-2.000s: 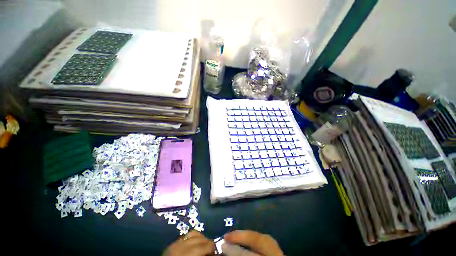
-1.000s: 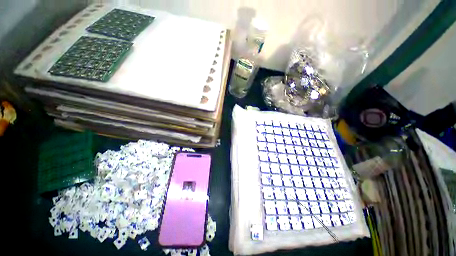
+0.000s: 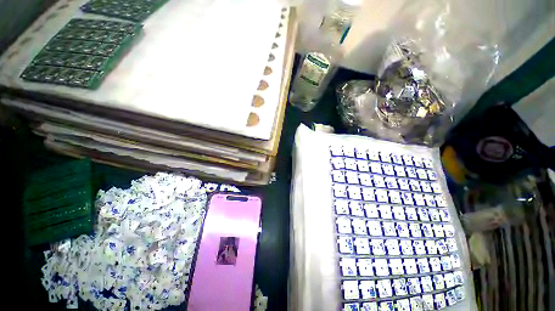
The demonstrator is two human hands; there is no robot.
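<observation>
No hand shows in the head view. A smartphone [image 3: 225, 273] with a lit pink screen and a small dark picture lies nearest the front, its lower end cut off by the bottom edge. A loose heap of small white square pieces [image 3: 146, 243] with blue marks lies left of it, a few pieces beside the phone's right edge. Right of the phone, a grid of white squares [image 3: 389, 228] with dark blue lines lies on a white padded stack [image 3: 313, 212]. A plain green panel [image 3: 59, 200] lies left of the heap.
A layered sheet stack [image 3: 201, 73] at back left carries green PCB panels [image 3: 82, 51]. Behind stand a clear bottle [image 3: 313, 73] and a clear bag of shiny pieces [image 3: 414, 91]. At right are a black round item [image 3: 494, 149], a clear jar [image 3: 487, 218] and another layered stack [image 3: 517, 267].
Both hands, visible at the bottom two seconds ago, are out of view. The camera has moved closer and tilted, so the phone and grid look larger and their near ends are cut off.
</observation>
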